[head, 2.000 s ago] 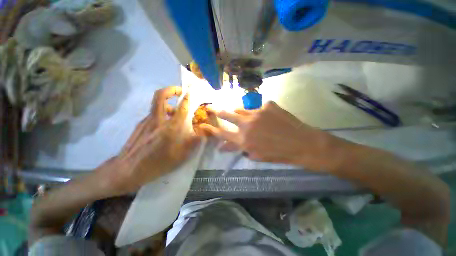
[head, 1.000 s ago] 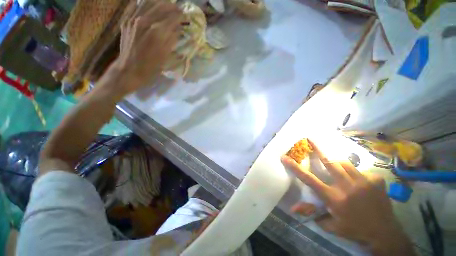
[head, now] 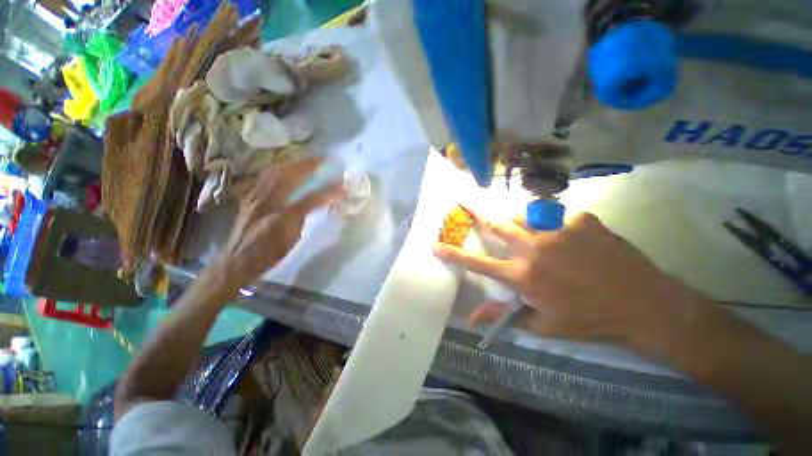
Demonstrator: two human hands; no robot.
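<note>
A long panel (head: 392, 343), white backing up, runs from the sewing machine's lit needle area over the table's front edge. Its hole shows orange-brown textured material (head: 457, 226). My right hand (head: 574, 280) lies on the panel, two fingertips beside the hole, with thin silver tweezers (head: 503, 322) held in the curled fingers. My left hand (head: 272, 218), blurred, is over the table left of the panel, with a small pale piece (head: 356, 193) at its fingertips. The needle tip is lost in glare.
A heap of pale pieces (head: 264, 129) and a stack of brown panels (head: 133, 183) lie at left. The machine head (head: 712, 98) hangs above right. Dark-handled snips (head: 773, 251) lie right of my right hand. A ruler edge (head: 570, 374) borders the table.
My left hand went from the panel to the pale heap and now comes back right with a pale piece. My right hand stays by the hole. The view swung left, then partly back.
</note>
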